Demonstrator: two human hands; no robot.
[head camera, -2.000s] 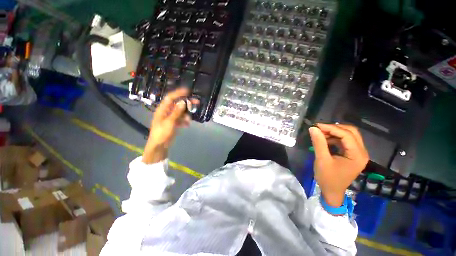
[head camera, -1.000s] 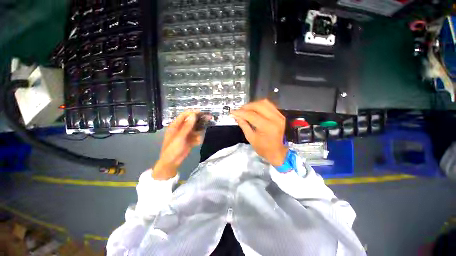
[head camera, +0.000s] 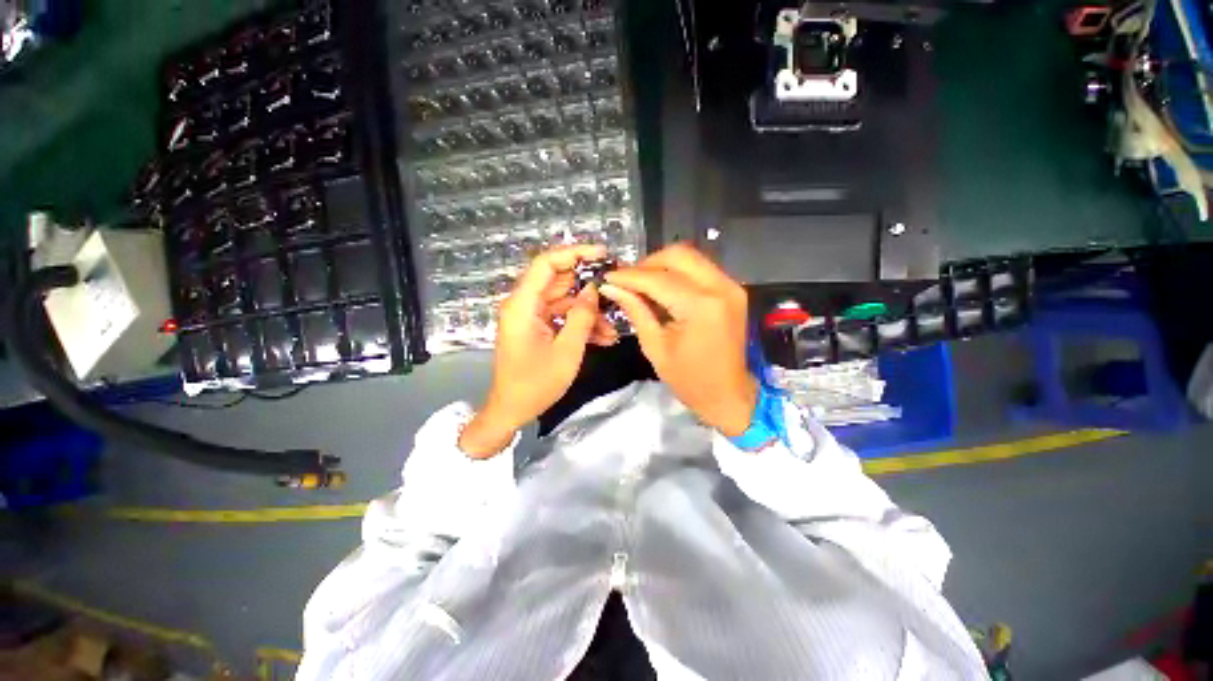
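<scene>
A small black module (head camera: 595, 273) is held between both hands, in front of the near edge of the clear blister tray (head camera: 512, 160). My left hand (head camera: 543, 339) grips it from the left with thumb and fingers. My right hand (head camera: 685, 319), with a blue wristband, has its fingertips together on the module's right side. Whether the right fingertips pinch a separate small part cannot be told; the fingers cover most of the module.
The black blister tray (head camera: 286, 253) lies left, beside a white box unit (head camera: 100, 306) and a black hose (head camera: 160, 432). The black fixture (head camera: 805, 173) with its silver-white nest (head camera: 814, 87) stands right. A parts strip (head camera: 918, 317) and blue bin (head camera: 918, 412) are at the bench edge.
The view has swung right. My left hand moved from the black tray to the middle with the module. My right hand came in from the right, and both hands now meet at the module.
</scene>
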